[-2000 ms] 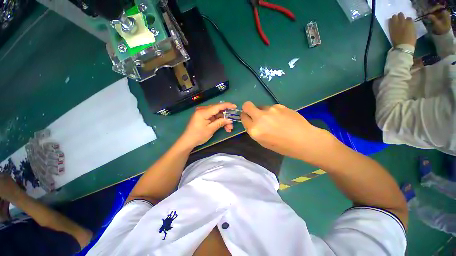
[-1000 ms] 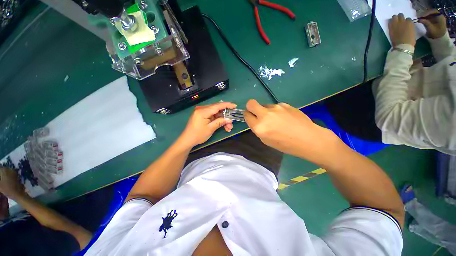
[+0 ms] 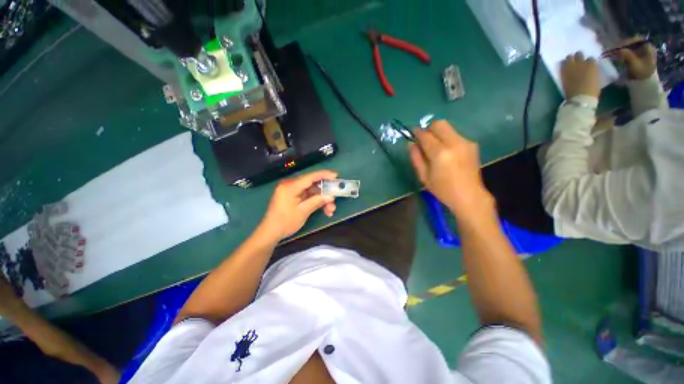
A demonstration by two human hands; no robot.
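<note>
My left hand (image 3: 300,201) holds a small silver-grey module (image 3: 342,188) by its left end, just above the bench's front edge. The module shows dark round spots on its face. My right hand (image 3: 450,161) is away to the right, holding a thin dark tool, perhaps tweezers (image 3: 405,131), with its tip at the white scraps (image 3: 390,133). A second module (image 3: 453,82) lies on the bench beyond the scraps. Red-handled cutters (image 3: 382,64) lie open to its left.
A press fixture (image 3: 217,82) on a black base (image 3: 300,112) stands ahead left. A black cable (image 3: 345,97) curves from it. Grouped modules (image 3: 56,251) lie on white paper (image 3: 150,199) at left. A person's arm shows lower left; another person with a pen sits right, beside a paper sheet.
My right hand has left the module and moved right to the white scraps with the dark tool. My left hand keeps the module, now more exposed. The view has shifted slightly.
</note>
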